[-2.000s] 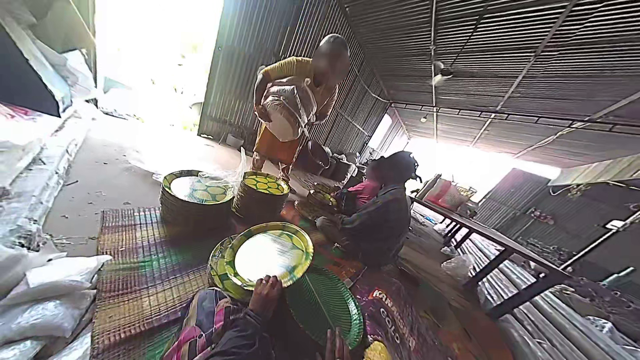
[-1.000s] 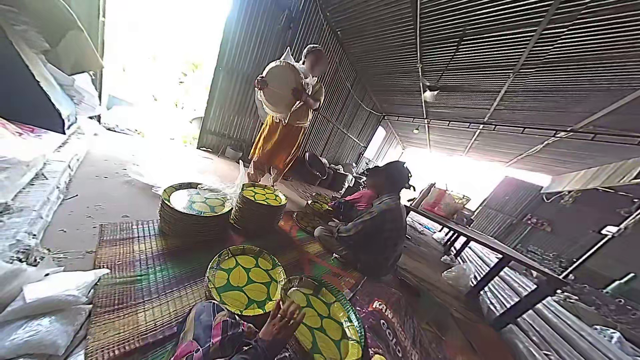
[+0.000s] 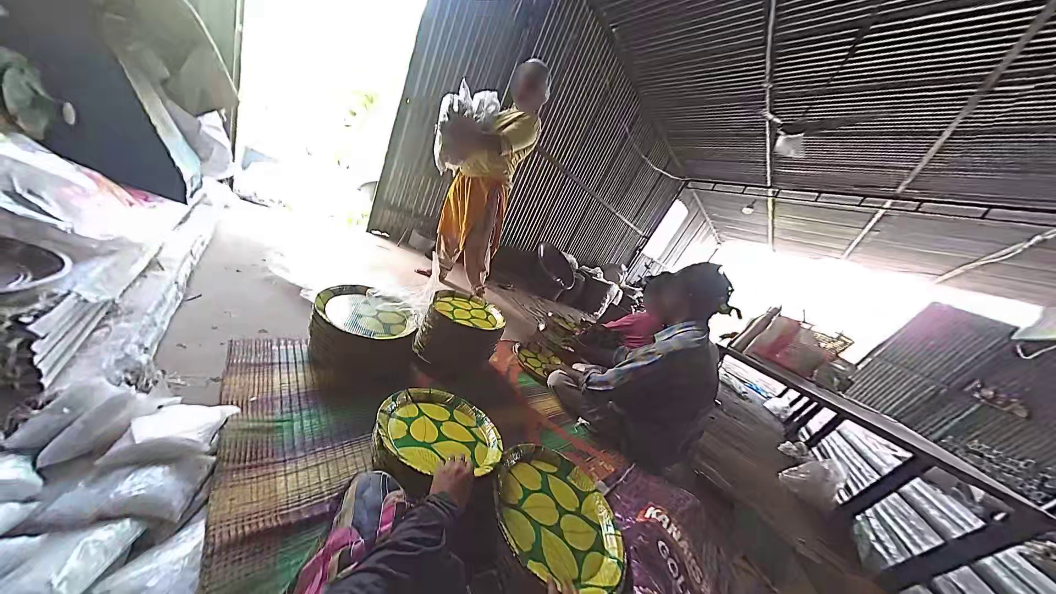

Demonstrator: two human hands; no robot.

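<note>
A stack of round green plates with a yellow leaf pattern (image 3: 433, 429) stands on the mat in front of me. My left hand (image 3: 452, 478) is at the near rim of its top plate, with the fingers curled over the edge. Just right of it is a second stack of the same plates (image 3: 561, 520). Only the fingertips of my right hand (image 3: 561, 586) show, at that stack's near rim by the bottom edge; the rest is out of view. Farther off stand two more stacks, one with a pale sheet on top (image 3: 367, 313), the other with a bare patterned plate (image 3: 468, 312).
White plastic packets (image 3: 124, 462) lie left of the woven mat (image 3: 264, 445). A person sits at the right (image 3: 660, 379) near more plates; another stands behind with a plastic-wrapped bundle (image 3: 466, 124). A printed sack (image 3: 668, 528) and a long table (image 3: 866, 412) are on the right.
My left hand has moved from over the right stack to the left stack's rim. The pale-centred plate and green ribbed surface seen first have given way to patterned tops. The standing person has turned.
</note>
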